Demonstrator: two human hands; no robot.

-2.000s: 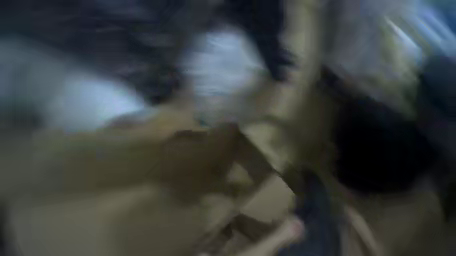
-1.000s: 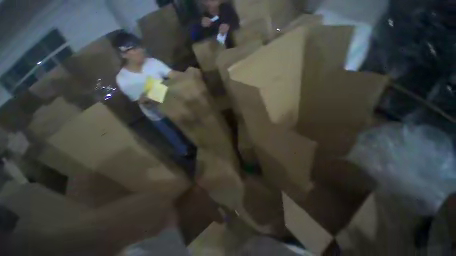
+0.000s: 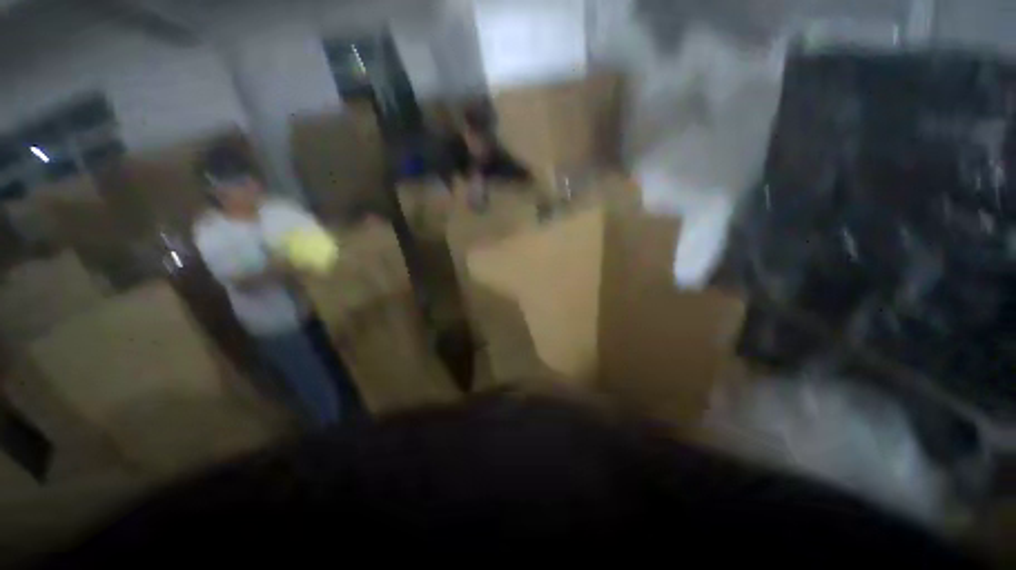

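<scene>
The picture is blurred and neither of my hands shows. A dark, rounded shape [image 3: 535, 490] fills the bottom of the view and hides what lies close in front of me; I cannot tell what it is. Beyond it an open brown corrugated carton [image 3: 668, 312] stands upright at the centre right, with a lighter panel [image 3: 557, 290] on its left side. A whitish translucent piece [image 3: 702, 239] hangs at its upper edge.
A person [image 3: 262, 267] in a white top stands at the left with a yellow sheet [image 3: 306, 251]. Another person [image 3: 485, 156] in dark clothes is further back. Brown boards [image 3: 123, 345] lean at the left. A dark wrapped stack [image 3: 880, 212] and clear film [image 3: 858, 434] are at the right.
The view has tilted up and sharpness is lower. A dark shape now covers the bottom, where carton flaps showed a second ago. The person in white still holds the yellow sheet.
</scene>
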